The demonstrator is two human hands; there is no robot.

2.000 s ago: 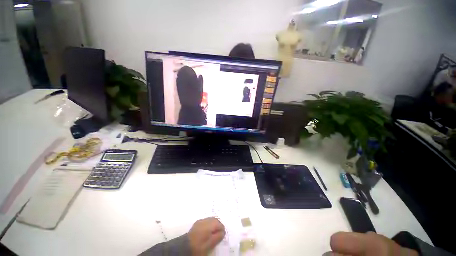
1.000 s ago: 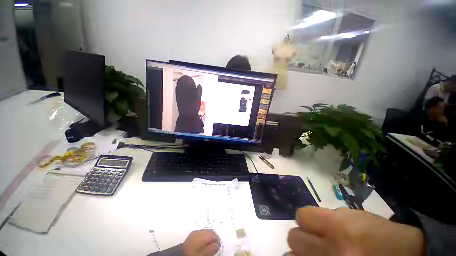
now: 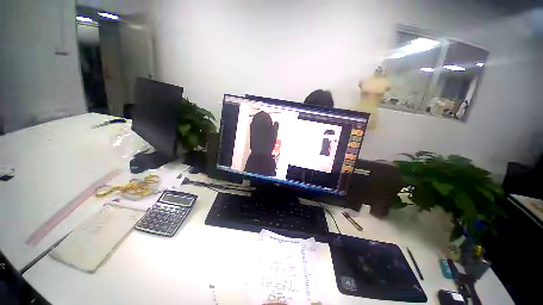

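Note:
Neither of my hands is clearly in the picture; a small skin-toned patch shows at the bottom edge on the spec sheet, too little to tell what it is. The white spec sheet [image 3: 283,268] lies in front of the black keyboard [image 3: 265,214]. The black mouse pad [image 3: 378,268] lies to its right with nothing on it. The monitor [image 3: 293,143] shows a photo of a dark garment and a smaller dark figure on white, with orange buttons at its right edge.
A grey calculator [image 3: 167,213] and yellow tape measure [image 3: 134,187] lie left, by a beige folder [image 3: 98,236] and pinkish ruler [image 3: 74,207]. A pen [image 3: 415,263], teal item [image 3: 446,268] and plant [image 3: 455,181] are right. A person's dark hair [image 3: 319,98] shows behind the monitor.
Both fists have left the picture. The view has turned left and tilted up, so the desk things sit lower and further right.

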